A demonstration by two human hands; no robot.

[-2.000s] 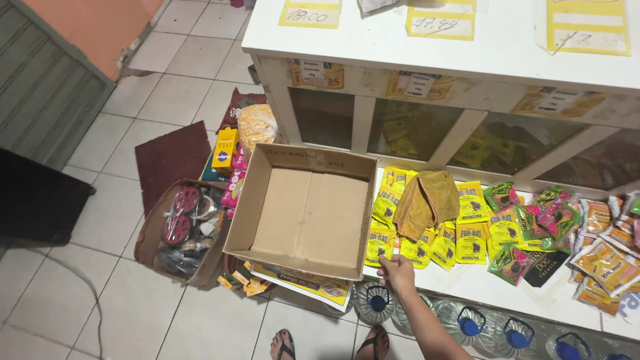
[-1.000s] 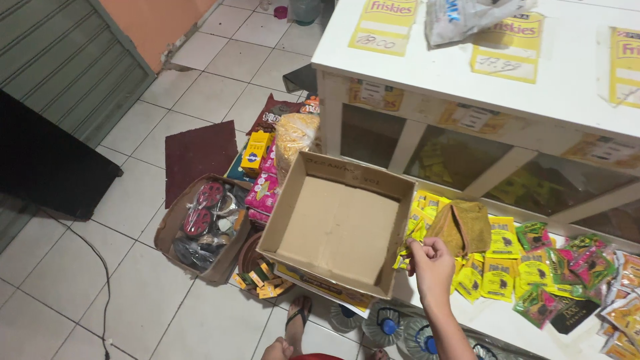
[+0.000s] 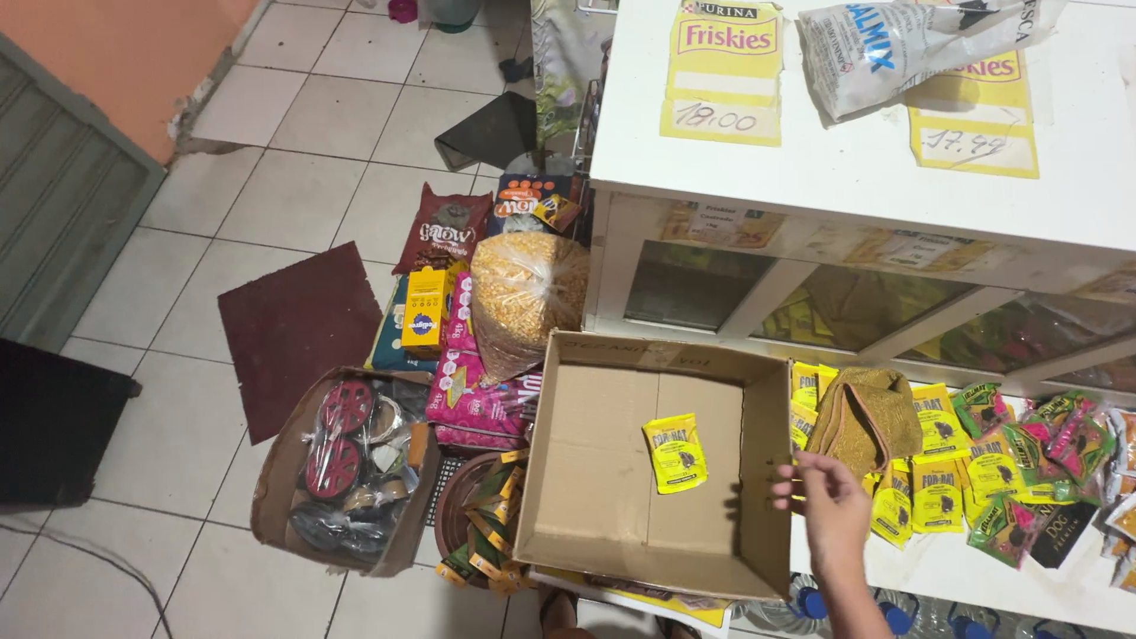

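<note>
My right hand is at the right wall of an open cardboard box, its fingers slightly apart with no object visible between them. One yellow For-Rat packet lies on the bottom of the box. To the right, more yellow packets are spread on a white ledge, partly under a folded mustard-brown cloth. Green and pink packets lie beside and over some of them. My left hand is not in view.
A white cabinet with glass panes stands behind the ledge. Left of the box are a bag of corn kernels, pet food bags, a carton of wrapped tape rolls and a round brown bowl. Blue-capped bottles stand below the ledge.
A yellow packet now lies in the box, which held nothing before. My right hand was at the yellow packets one second ago and is now at the box's right wall.
</note>
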